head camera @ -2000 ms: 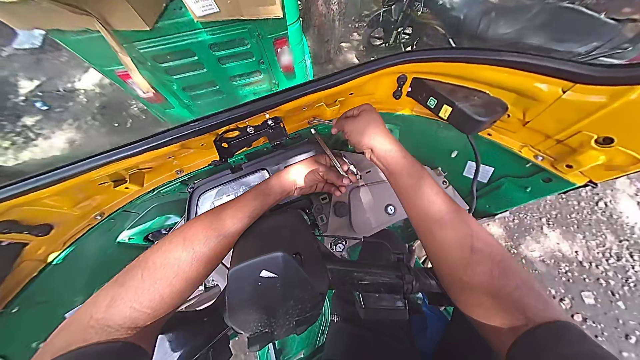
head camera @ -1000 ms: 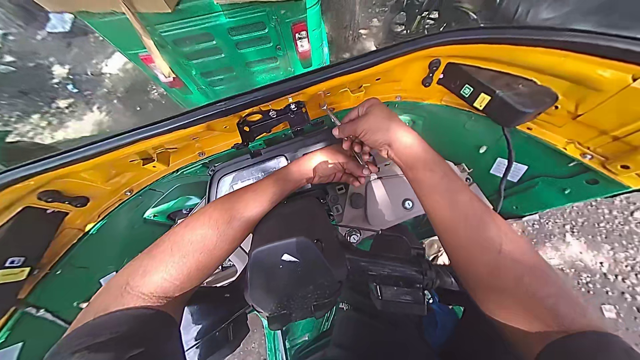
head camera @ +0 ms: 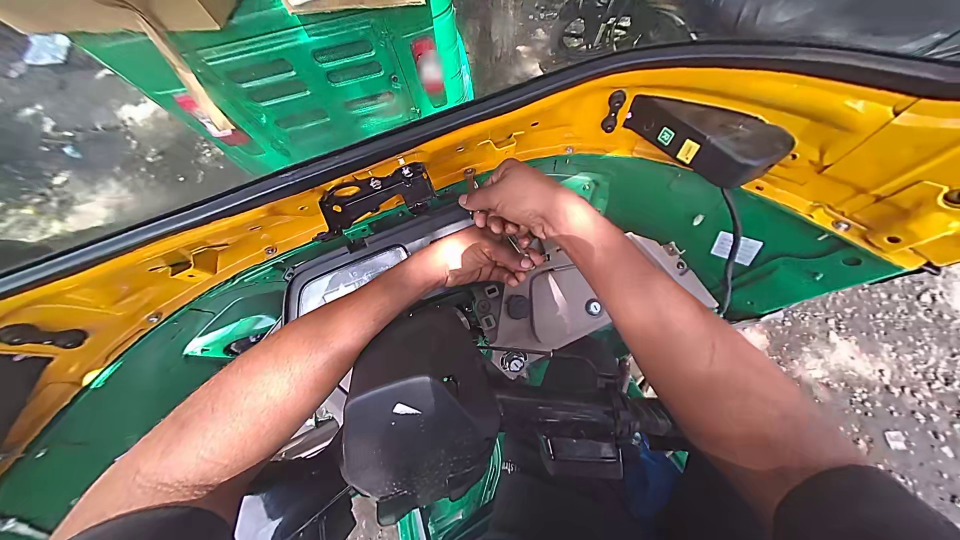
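Observation:
My right hand (head camera: 514,199) is closed round a slim metal tool (head camera: 470,180), perhaps a wrench; its upper end shows above the thumb. Just below, my left hand (head camera: 487,259) pinches a small metal piece (head camera: 517,244), whose kind I cannot tell. Both hands are close together over the grey dashboard panel (head camera: 555,300) of an auto rickshaw. To their left lies the instrument cluster (head camera: 349,276), partly behind my left forearm. A black metal bracket (head camera: 375,196) is fixed to the yellow body frame beyond it.
The black handlebar housing (head camera: 424,405) rises between my forearms. A black windshield edge (head camera: 315,176) crosses beyond the yellow frame (head camera: 262,236). At the right, a black box with a cable (head camera: 709,139) is mounted on that frame. Outside stands a green vehicle (head camera: 330,67) carrying cardboard boxes.
The tool in my right hand, longer in view two seconds ago, is now mostly covered by the fingers. My hands remain close together above the dashboard.

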